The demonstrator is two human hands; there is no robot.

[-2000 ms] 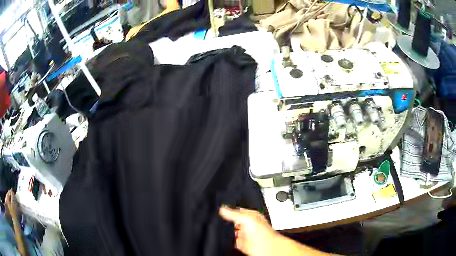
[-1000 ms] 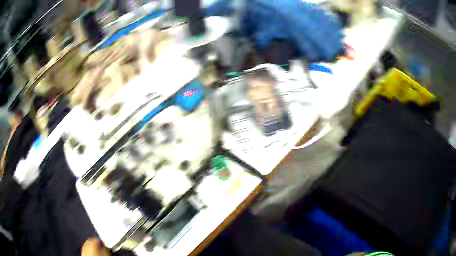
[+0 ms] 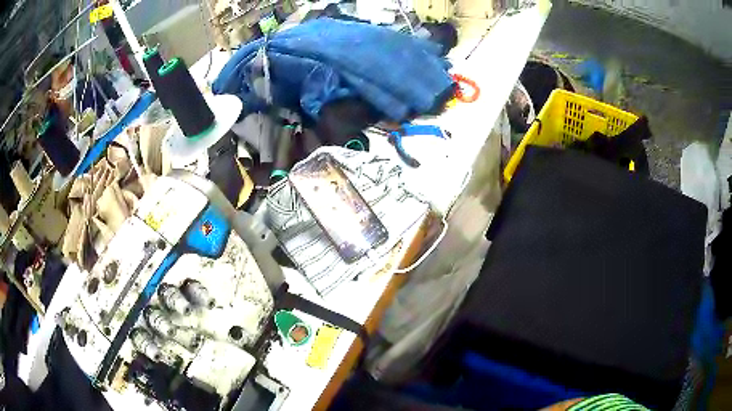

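Neither of my hands shows clearly. A green-striped item [image 3: 612,403] with a skin-toned edge is cut off by the bottom edge at the right; I cannot tell what it is. A black fabric piece [image 3: 598,265] lies spread over a blue crate [image 3: 514,384]. The white overlock machine [image 3: 180,297] stands at the lower left, its needle area partly cut off. Other black fabric [image 3: 72,373] shows at its left side.
A lit smartphone [image 3: 339,207] lies on striped cloth [image 3: 297,241]. Blue-handled nippers [image 3: 421,131], red-orange loop handles [image 3: 465,88] and denim [image 3: 353,68] lie farther back. A yellow basket [image 3: 582,116] stands behind the crate. A thread cone [image 3: 187,98] rises behind the machine.
The view has swung right, from the machine and its left side to the crate. The hand seen earlier on the black fabric has left the picture.
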